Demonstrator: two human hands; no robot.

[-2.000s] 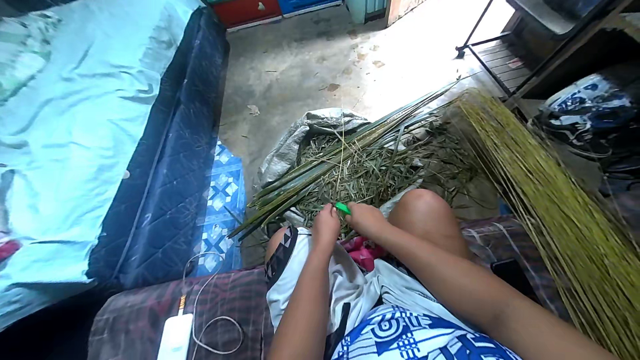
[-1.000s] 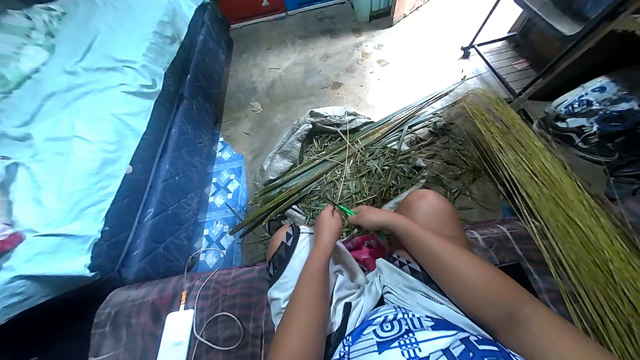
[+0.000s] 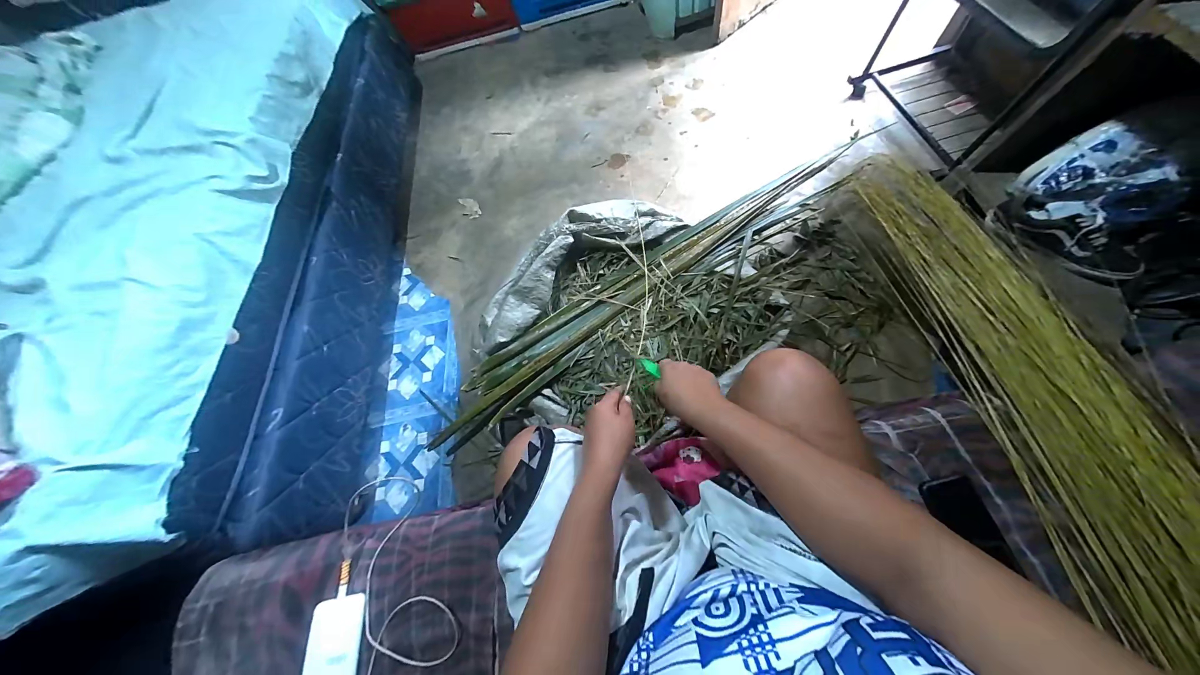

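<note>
My left hand (image 3: 611,424) pinches the lower end of a thin pale plant strip (image 3: 645,309), which rises away over the pile. Just to its right, my right hand (image 3: 686,388) is closed on a small bright green tool (image 3: 649,367), perhaps a knife; its blade is not clear. The tool's tip lies at the strip. Beneath both hands, leafy green trimmings (image 3: 698,323) lie on a pale woven sack (image 3: 530,291). Long green leaf stalks (image 3: 600,314) lie diagonally across them. A thick bundle of thin yellow-green strips (image 3: 1031,347) slopes down on the right.
A blue mattress (image 3: 314,319) with a light blue sheet stands at left. On the patterned seat (image 3: 422,562) beside me lie a white power device (image 3: 334,633) with a cable and, to my right, a dark phone (image 3: 966,516). A metal-framed chair (image 3: 900,112) stands at upper right.
My right hand with the green tool has moved slightly up, away from my left hand. The left hand has dropped a little lower.
</note>
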